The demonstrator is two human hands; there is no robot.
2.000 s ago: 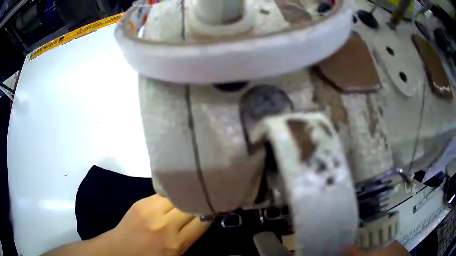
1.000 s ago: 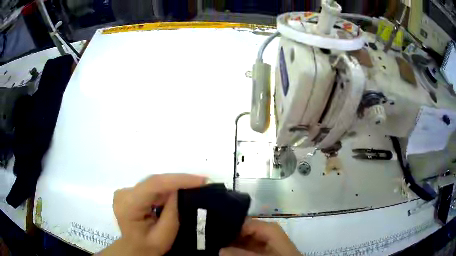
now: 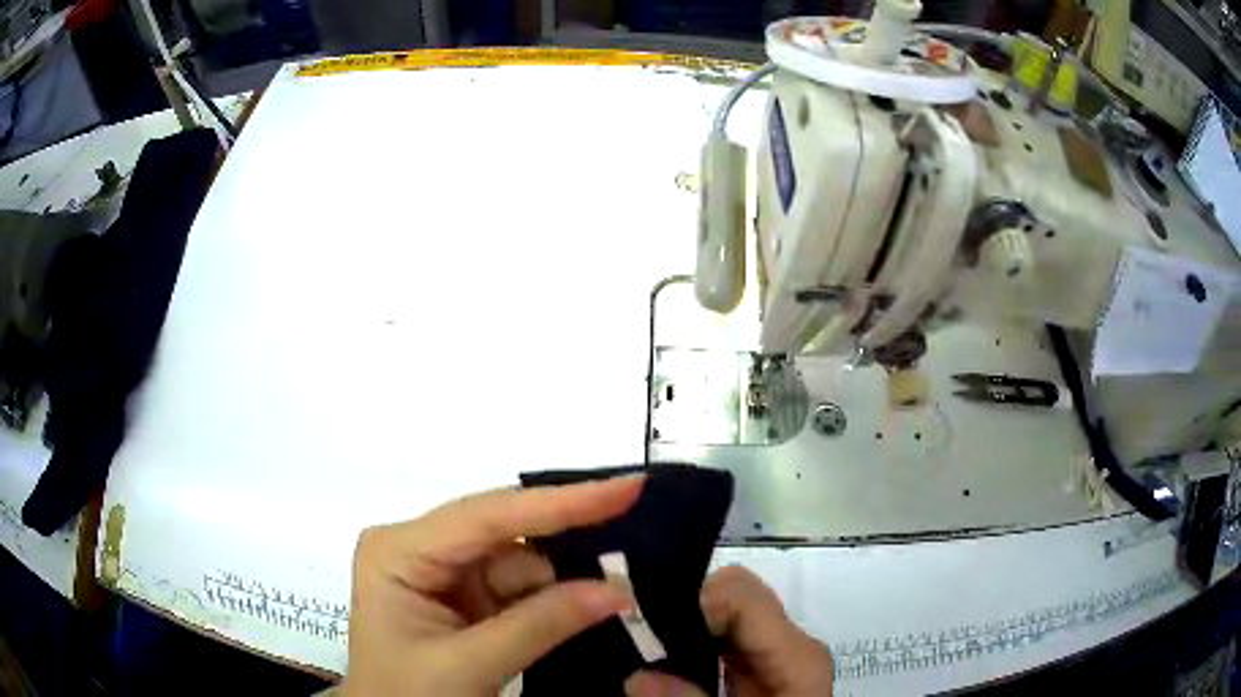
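Observation:
A black fabric band (image 3: pixel 687 524) is held up at the front edge of the table, left of and below the needle area. A small pale label (image 3: pixel 632 607) lies on its face. My left hand (image 3: pixel 476 586) grips the band from the left, its fingertips on the fabric and on the label's middle. My right hand (image 3: pixel 762 637) holds the band's lower right side, cut off by the bottom edge. The presser foot (image 3: pixel 762 387) has no cloth under it.
The sewing machine head (image 3: pixel 844 204) stands at the right with a lamp (image 3: pixel 721 225) on its left. Open thread snips (image 3: pixel 1004 390) lie on the metal bed. Black cloth (image 3: pixel 116 306) lies on the left table. A paper note (image 3: pixel 1157 313) hangs on the machine arm.
The view has pulled back from the machine head. The band has come out from beneath the head to the front edge. My left fingertips now touch the label, which has tilted.

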